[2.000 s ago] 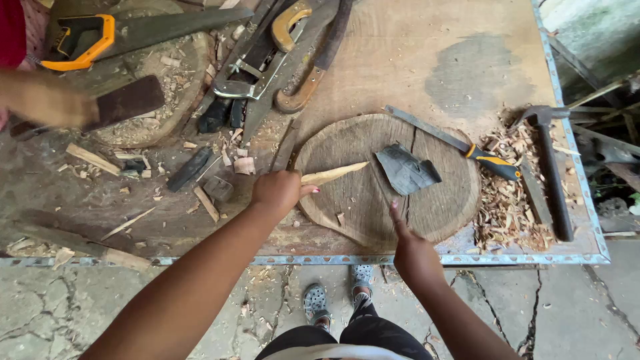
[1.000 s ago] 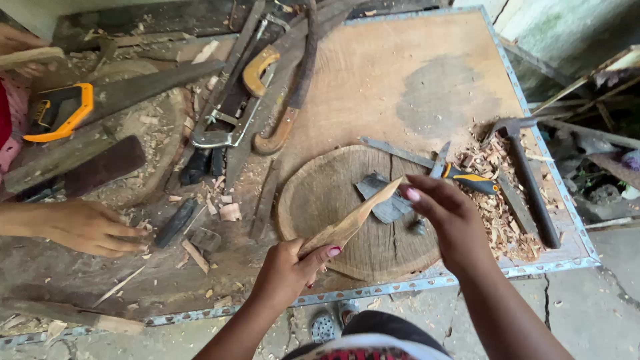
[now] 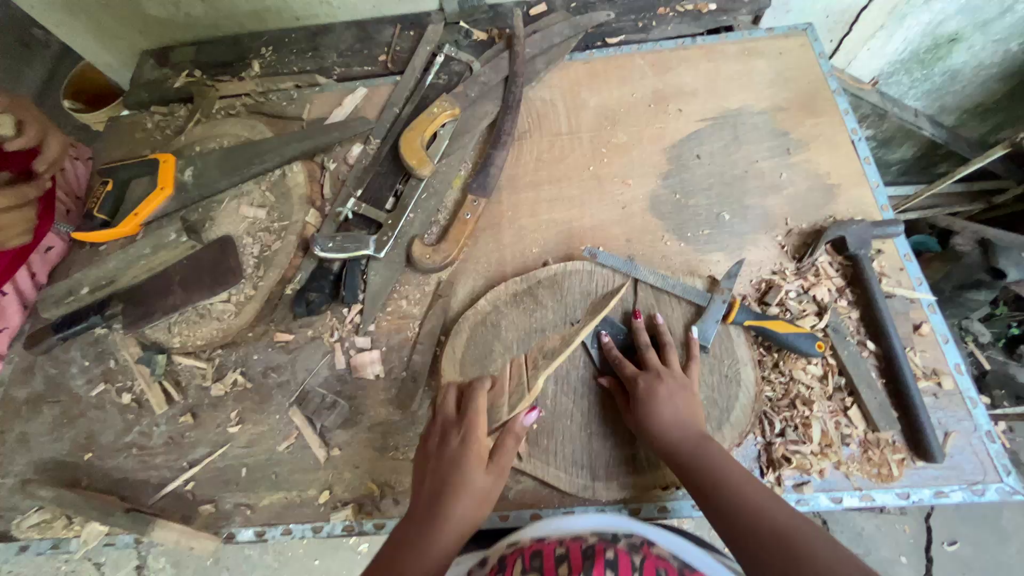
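Note:
My left hand (image 3: pixel 468 448) grips the lower end of a pointed, carved piece of wood (image 3: pixel 552 344), which slants up to the right over a round log slab (image 3: pixel 560 448). My right hand (image 3: pixel 656 384) lies palm down on the slab, its fingertips on a dark sheet of sandpaper or similar (image 3: pixel 612 340), mostly covered by the hand. Just right of those fingers is a knife blade (image 3: pixel 722 300). Behind it, a rasp (image 3: pixel 648 276) with a black and yellow handle lies across the slab's edge.
A hammer (image 3: pixel 888 344) and wood shavings (image 3: pixel 808 416) lie at the right. A hacksaw (image 3: pixel 384 232), a wooden-handled blade (image 3: pixel 448 240), a handsaw (image 3: pixel 132 196) and a cleaver (image 3: pixel 184 284) lie left of the slab. Another person's hands (image 3: pixel 28 168) are at the far left edge.
My right hand has come down from near the wood's tip onto the dark sheet. The other person's hand has left the table's left part, where it was one second ago.

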